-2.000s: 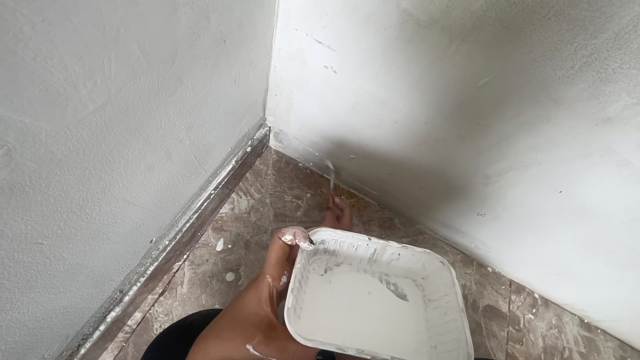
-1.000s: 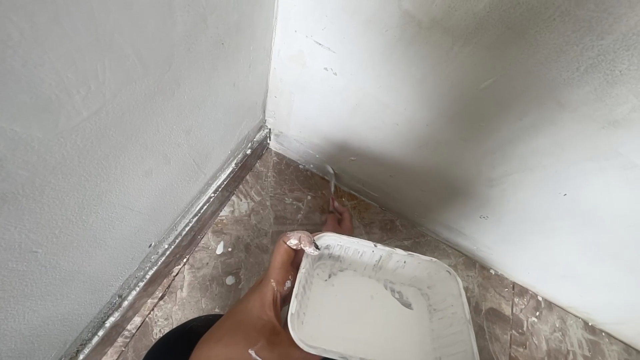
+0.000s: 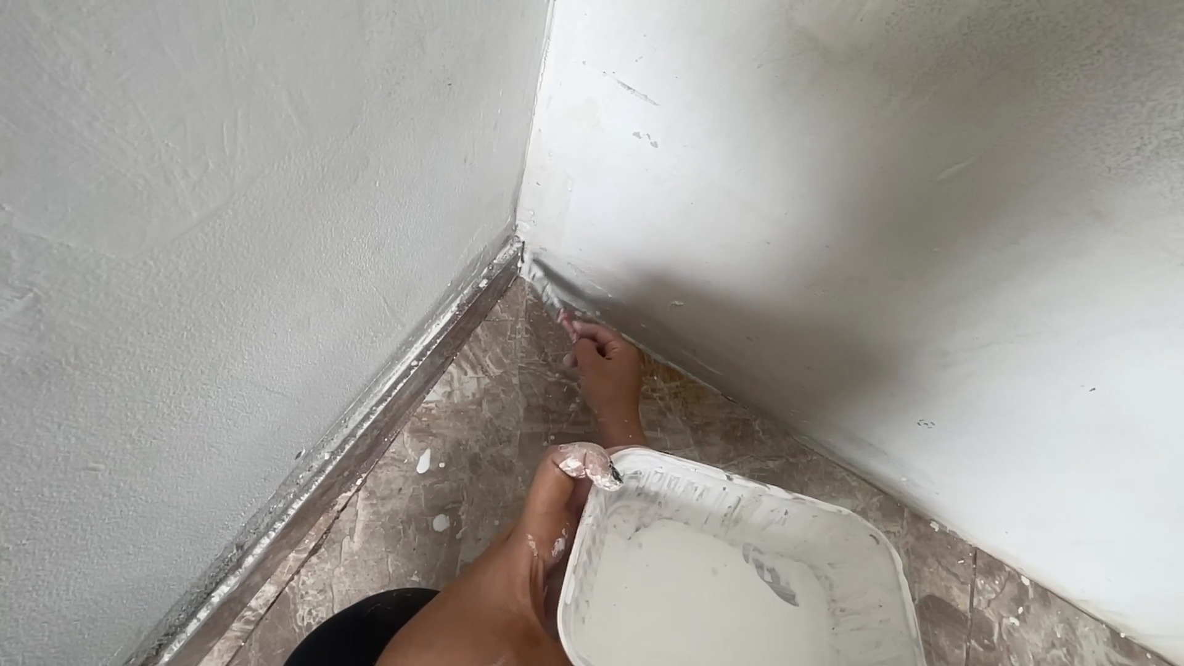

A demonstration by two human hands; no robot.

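My left hand [image 3: 546, 518], its thumb smeared with white paint, grips the near-left rim of a white plastic tub [image 3: 897, 592]. White paint [image 3: 694, 592] lies in the tub, which hides my left fingers. Beyond the tub, my right hand [image 3: 606, 365] pinches the handle of a small paintbrush [image 3: 555, 301], low beside the right wall. The brush head is close to the room corner, at the foot of the right wall; whether its bristles touch the wall is hard to tell. The tub covers my right forearm.
A textured grey-white wall [image 3: 231, 231] stands at left, with a paint-spattered brown skirting board [image 3: 407, 398] along its foot. The white right wall [image 3: 740, 185] carries a broad shadow and small marks. The brown marbled floor [image 3: 481, 416] between them has white paint drops.
My right hand has come further into view from behind the tub, and the brush has moved left along the foot of the right wall, to the corner. My left hand still holds the tub.
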